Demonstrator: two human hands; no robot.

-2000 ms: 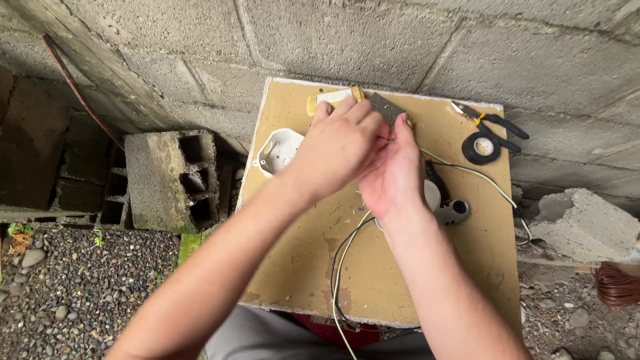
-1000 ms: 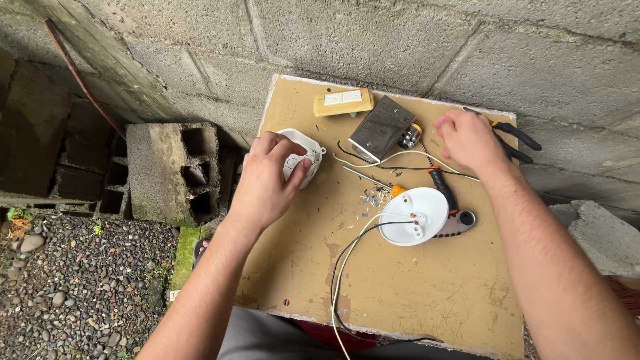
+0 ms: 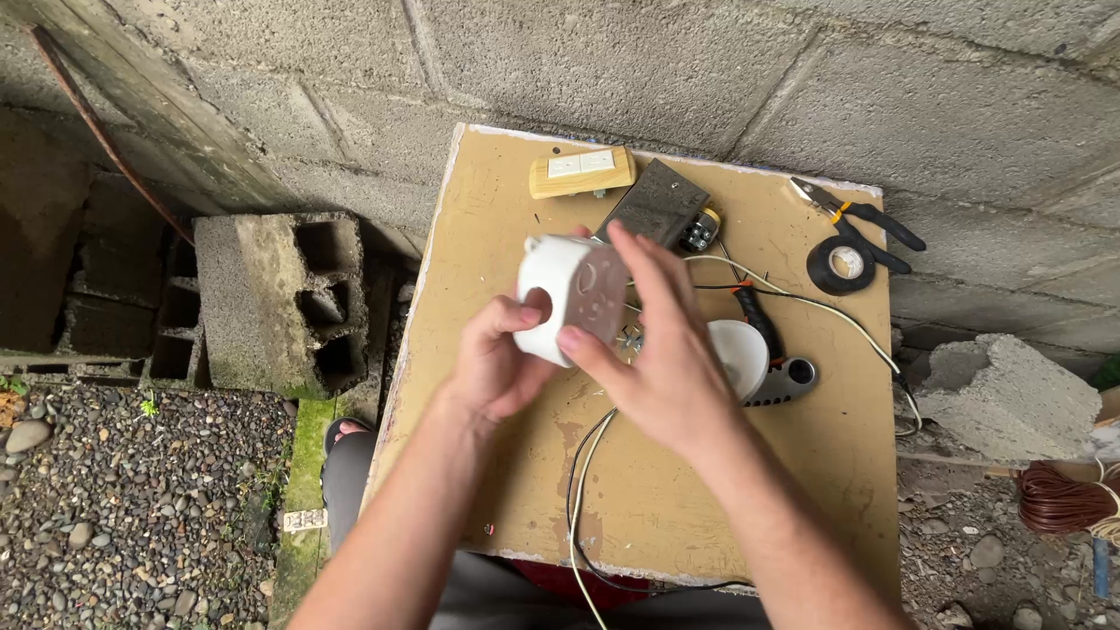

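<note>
A white plastic electrical junction box (image 3: 560,302) is held tilted above the board, with round knockouts on its sides. My left hand (image 3: 507,354) grips its lower left, the thumb at an open round hole. My right hand (image 3: 661,350) touches its right side with the thumb, the other fingers raised and blurred. Right of my right hand lies a white round lamp holder (image 3: 739,359), partly hidden. Black and white wires (image 3: 582,490) run down over the board's near edge. Small screws (image 3: 630,337) lie between my hands.
Along the back are a wood-look outlet (image 3: 582,172), a dark metal box (image 3: 658,206), pliers (image 3: 862,223) and black electrical tape (image 3: 841,264). A black-handled tool (image 3: 759,324) and a grey toothed tool (image 3: 787,381) lie right. Concrete blocks (image 3: 262,302) stand left, against a block wall.
The white junction box has been lifted off the board, where my left hand was on it. My right hand has moved left from beside the pliers to the box.
</note>
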